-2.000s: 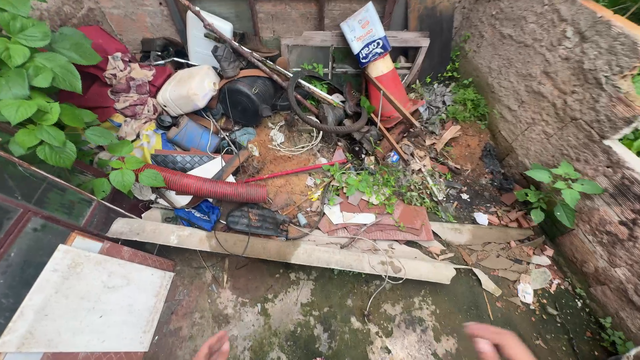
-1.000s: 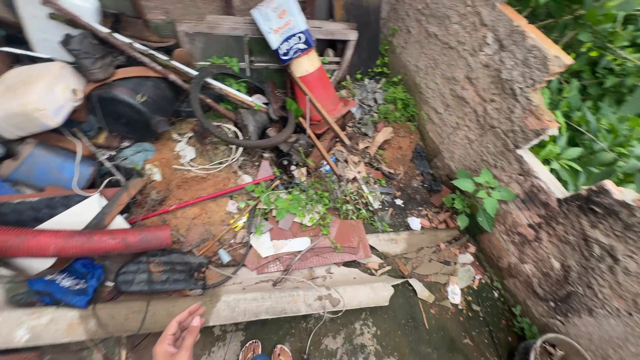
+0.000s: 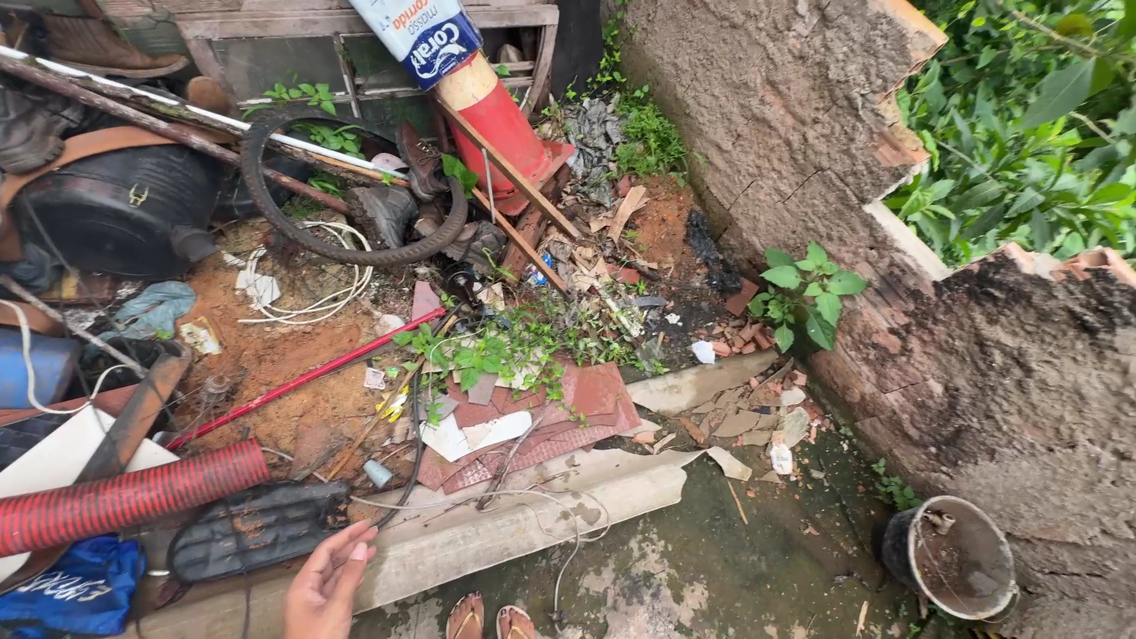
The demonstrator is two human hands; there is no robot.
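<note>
My left hand point(image 3: 328, 581) is raised at the bottom of the view with nothing in it, its fingers loosely together and bent. It appears over the pale concrete ledge point(image 3: 550, 501), right of a black padded mat point(image 3: 253, 532). My right hand is out of view. Beyond the ledge lie broken reddish tiles point(image 3: 595, 395), a red pole point(image 3: 311, 382), a red ribbed hose point(image 3: 133, 497), a bicycle tire point(image 3: 257, 191) and a coil of white cable point(image 3: 351, 284). A red traffic cone point(image 3: 506, 142) leans at the back with a paint bag or container point(image 3: 426, 35) over its top.
A rough broken wall point(image 3: 781, 133) runs along the right, with a leafy plant point(image 3: 808, 297) at its foot. A bucket point(image 3: 963, 559) holding murky contents stands at the lower right. My sandalled feet point(image 3: 488, 617) are on the mossy concrete floor point(image 3: 648, 577). A black drum point(image 3: 115, 209) lies at left.
The view has swung to the right, bringing the bucket into sight. Two seconds ago both hands showed at the bottom edge; now only my left hand does.
</note>
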